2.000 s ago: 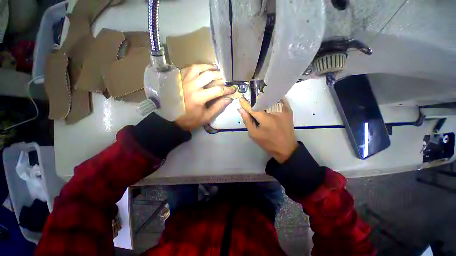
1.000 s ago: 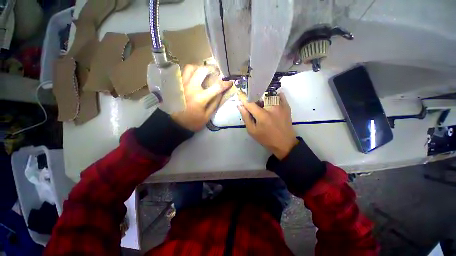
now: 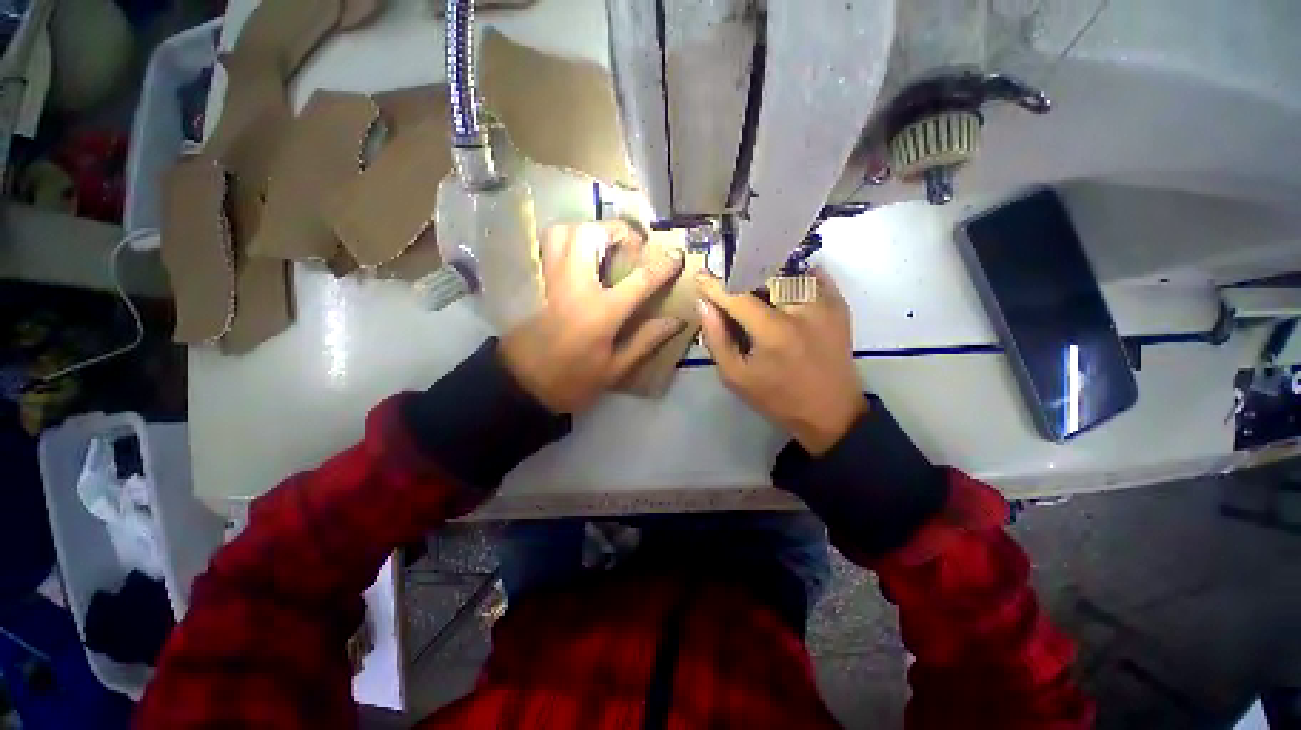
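Observation:
A tan cut piece (image 3: 659, 342) lies under the needle area of the sewing machine head (image 3: 799, 129), with one end pointing toward me. My left hand (image 3: 592, 311) holds it, thumb and index finger pressing on it left of the presser foot (image 3: 698, 240). My right hand (image 3: 782, 350) is just right of the foot, its index fingertip at the piece's right edge. The needle itself is too small to make out.
More tan pieces (image 3: 307, 186) are piled at the left. A gooseneck lamp (image 3: 492, 235) stands beside my left hand. A ribbed brass-coloured block (image 3: 793, 291) is by my right hand. A smartphone (image 3: 1049, 307) lies at the right. A plastic bin (image 3: 174, 492) is at lower left.
The tan piece has turned, and more of it now shows below my left fingers, toward me. My left hand has shifted slightly down and right. The camera view has shifted a little.

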